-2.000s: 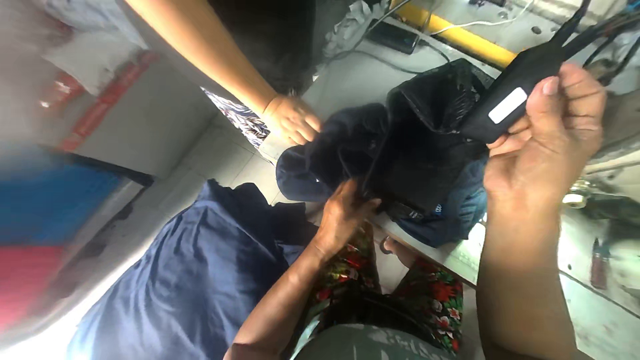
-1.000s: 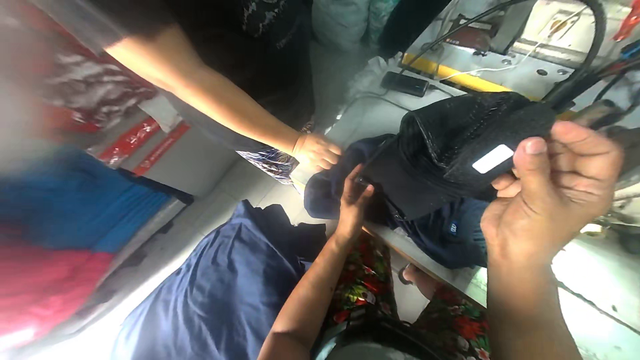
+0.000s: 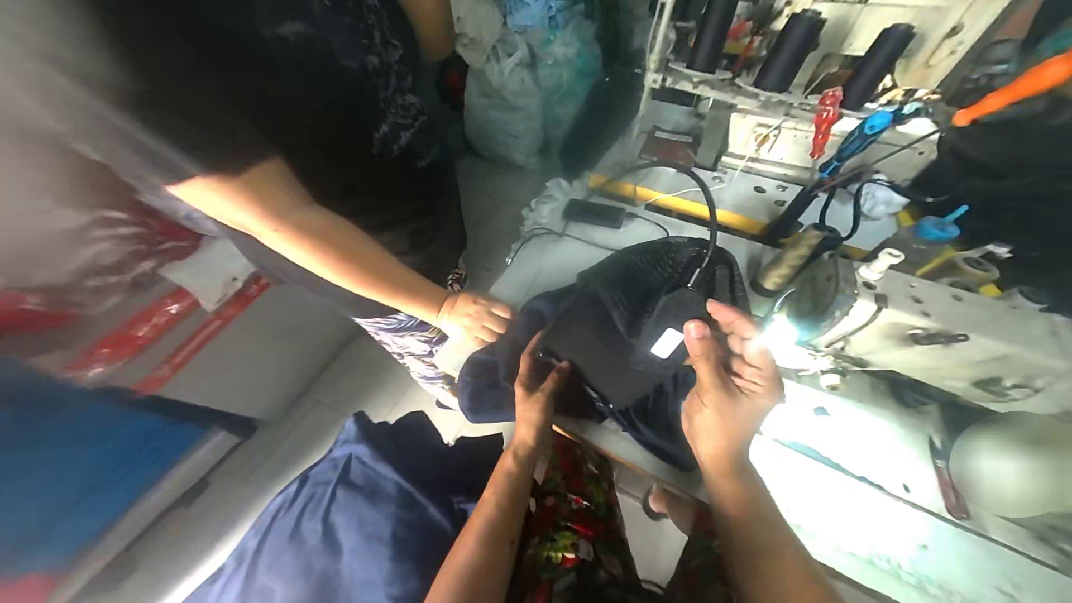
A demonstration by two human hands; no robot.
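My left hand (image 3: 538, 394) grips the near left edge of a flat black panel (image 3: 586, 347), thumb and fingers close around its corner. Beside it lies dark navy fabric (image 3: 494, 385), heaped on the sewing machine table. Black mesh material (image 3: 653, 264) stands behind the panel. A small black device (image 3: 670, 322) with a white label rests over the panel and mesh, a black cable (image 3: 712, 209) looping up from its top. My right hand (image 3: 733, 385) is at the device's right edge, palm up, fingers partly spread; whether it still pinches the device is unclear.
Another person's hand (image 3: 476, 318) touches the fabric from the left. A sewing machine (image 3: 946, 318) with a bright lamp (image 3: 780, 331) stands right, dark thread cones (image 3: 789, 50) behind. Blue cloth (image 3: 352, 511) hangs at lower left. A black box (image 3: 595, 213) lies on the table.
The black device has moved away from my right palm and now lies lower over the panel. My right hand's fingers have spread. My left hand stays at the panel's edge.
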